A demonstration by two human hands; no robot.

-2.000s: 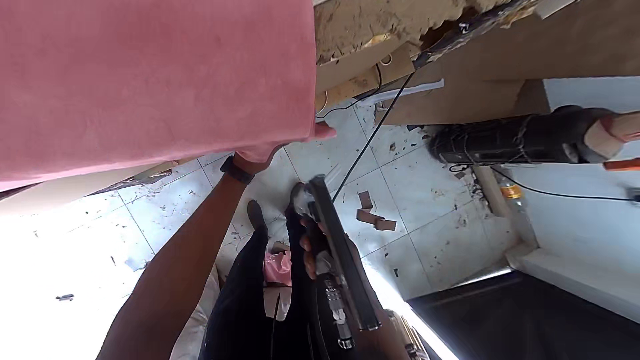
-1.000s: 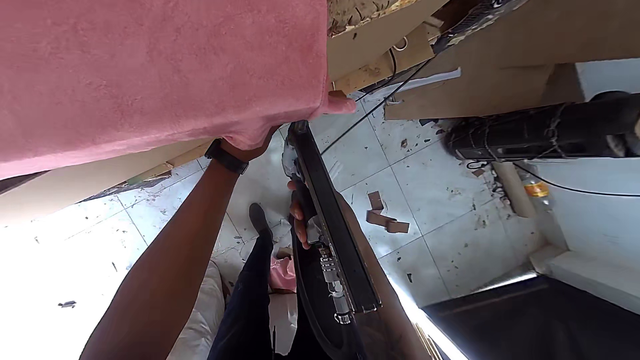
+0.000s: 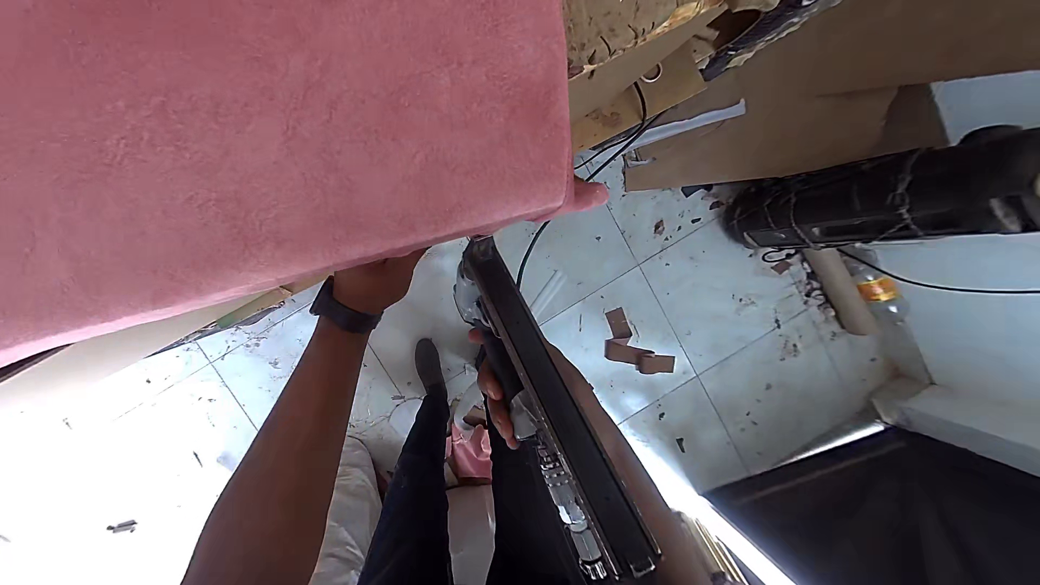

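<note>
Pink plush fabric (image 3: 284,138) covers a flat, boxy panel that fills the upper left. My left hand (image 3: 380,280), with a dark band at the wrist, reaches under its lower edge; the fingers are hidden behind the fabric. My right hand (image 3: 497,390) is wrapped round the handle of a long black pneumatic stapler (image 3: 561,406). The stapler's nose is at the lower edge of the pink piece, near its right corner, where a loose flap of pink fabric (image 3: 587,197) sticks out. Whether the nose touches the edge cannot be told.
Cardboard sheets (image 3: 756,130) and a black cable (image 3: 532,244) are at the upper right. A black wire-bound cylinder (image 3: 877,199) lies beside a plastic bottle (image 3: 881,292). Folded brown cardboard strips (image 3: 630,351) and scraps lie on the tiled floor (image 3: 691,284). Pink cloth (image 3: 471,453) lies near my legs.
The stapler in my right hand has come up to the pink piece's lower edge. My left hand has slipped further under the fabric. The pink piece fills more of the view.
</note>
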